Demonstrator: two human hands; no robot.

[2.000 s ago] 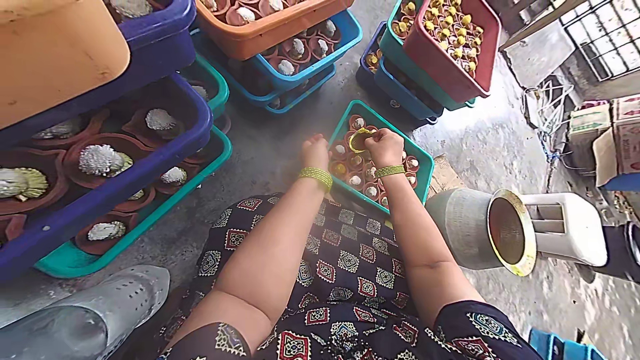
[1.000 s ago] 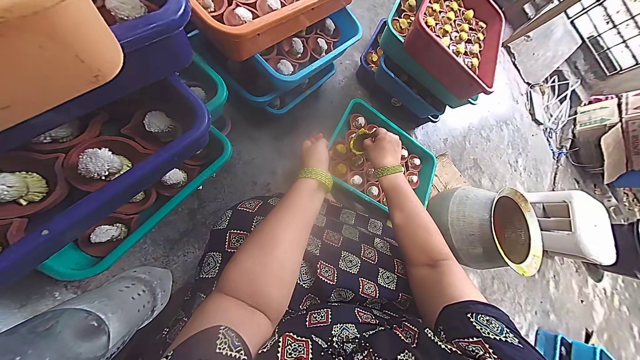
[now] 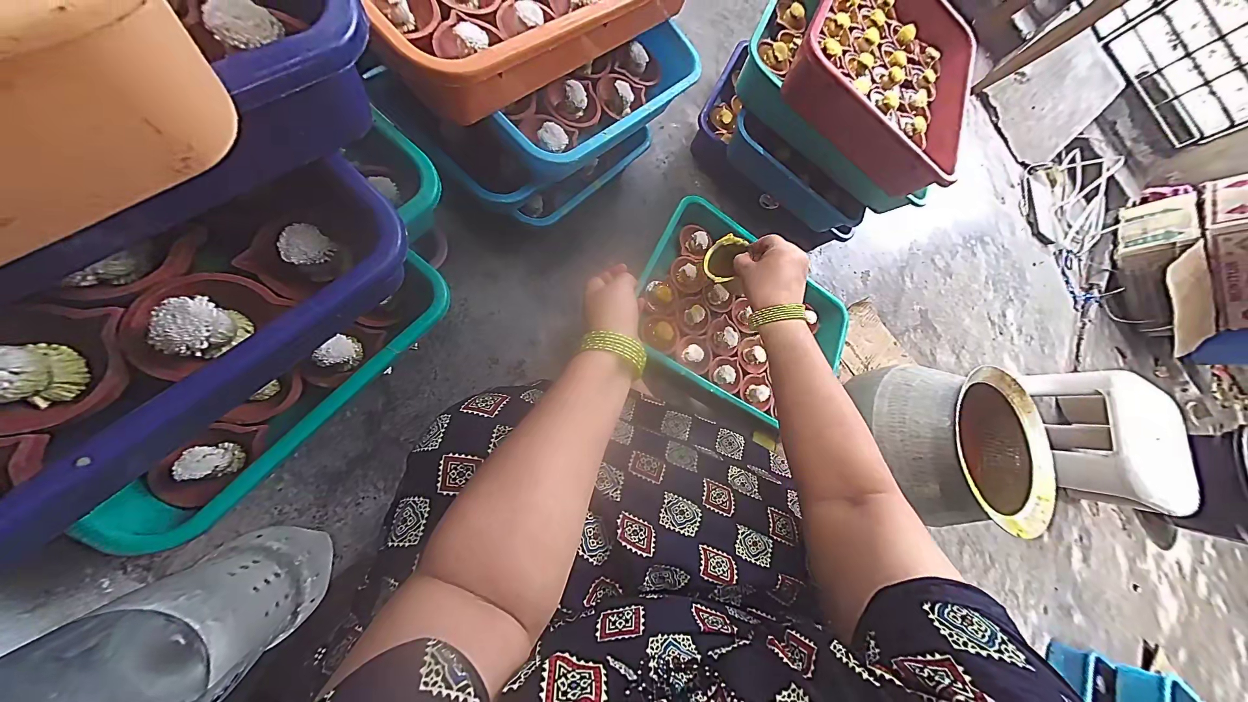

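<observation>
In front of me a green plastic tray (image 3: 829, 336) holds rows of small clay lamps (image 3: 693, 314), most with a whitish tuft in the middle; a couple at the left side look yellow inside. My right hand (image 3: 773, 271), with green bangles at the wrist, holds a small round cup with a yellow-smeared rim (image 3: 725, 259) over the upper part of the tray. My left hand (image 3: 612, 300) rests at the tray's left edge, fingers bent; whether anything is between them cannot be seen.
Stacked tubs of clay lamps stand left, including a dark blue tub (image 3: 375, 234), an orange tub (image 3: 468, 83) and a blue tub (image 3: 585, 161). A red tub (image 3: 951, 88) tops another stack. Right are a metal pot (image 3: 907, 439), a white plastic stool (image 3: 1150, 444) and cardboard boxes (image 3: 1160, 234).
My right hand has shifted slightly with the cup, from lower in the tray toward its upper part. Lamps at the tray's left side now show yellow. My left hand has stayed at the edge.
</observation>
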